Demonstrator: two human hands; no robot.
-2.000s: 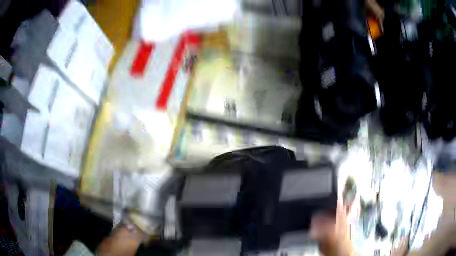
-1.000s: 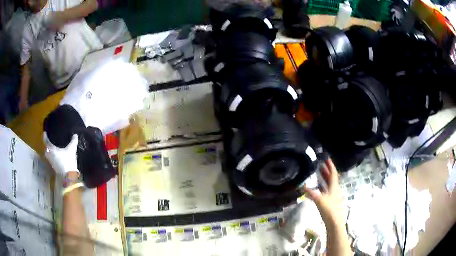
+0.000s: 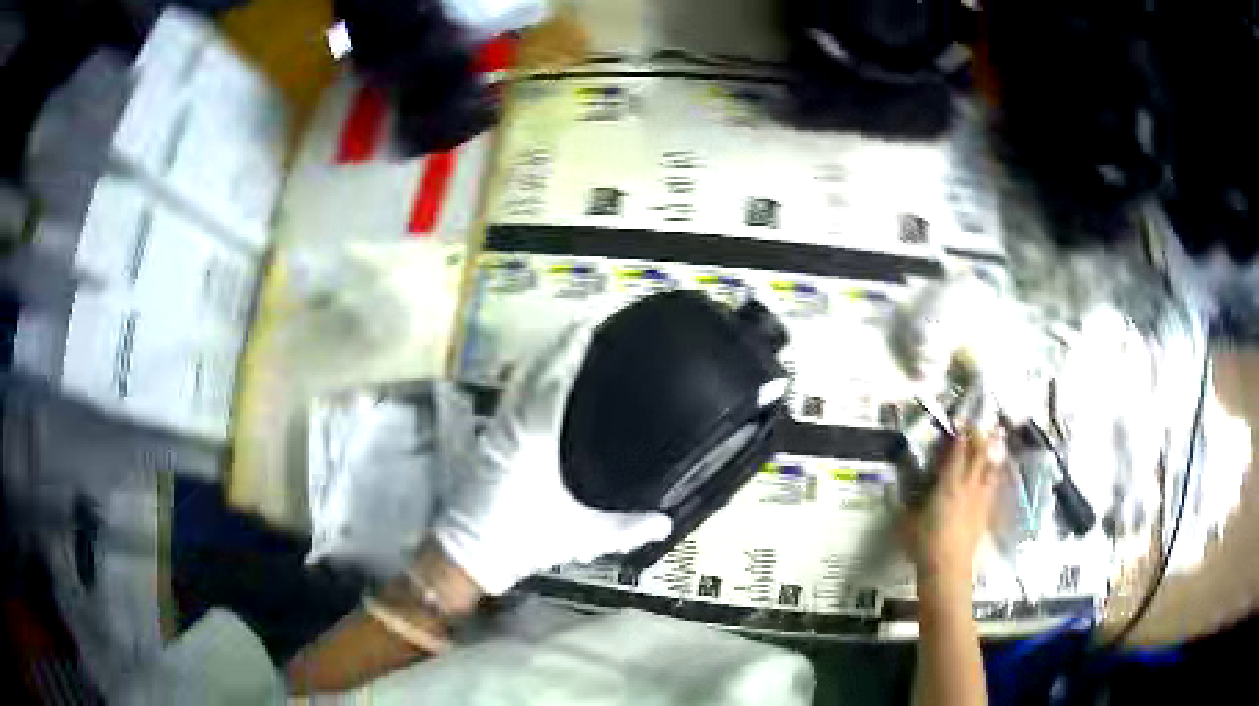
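A black fan unit (image 3: 670, 400) is at the centre, above the printed carton sheet, its smooth rounded side facing me. My left hand (image 3: 532, 476), in a white knit glove, grips it from the left, with the thumb along its lower edge. My bare right hand (image 3: 960, 490) is at the right, fingers pointing up over the white scraps and small tools. Its fingertips are blurred, so I cannot tell if they hold anything. A slim dark tool with a black handle (image 3: 1070, 503) lies just right of this hand.
Another black fan (image 3: 435, 83) stands at the upper left on a red-striped carton. More black fans (image 3: 884, 55) are at the top and upper right. White cartons (image 3: 166, 262) are stacked at the left. A dark cord (image 3: 1190, 483) curves down the right side.
My left hand has moved from the far-left fan to the centre and now grips a fan. My right hand has left the fan row for the scraps. The view has shifted.
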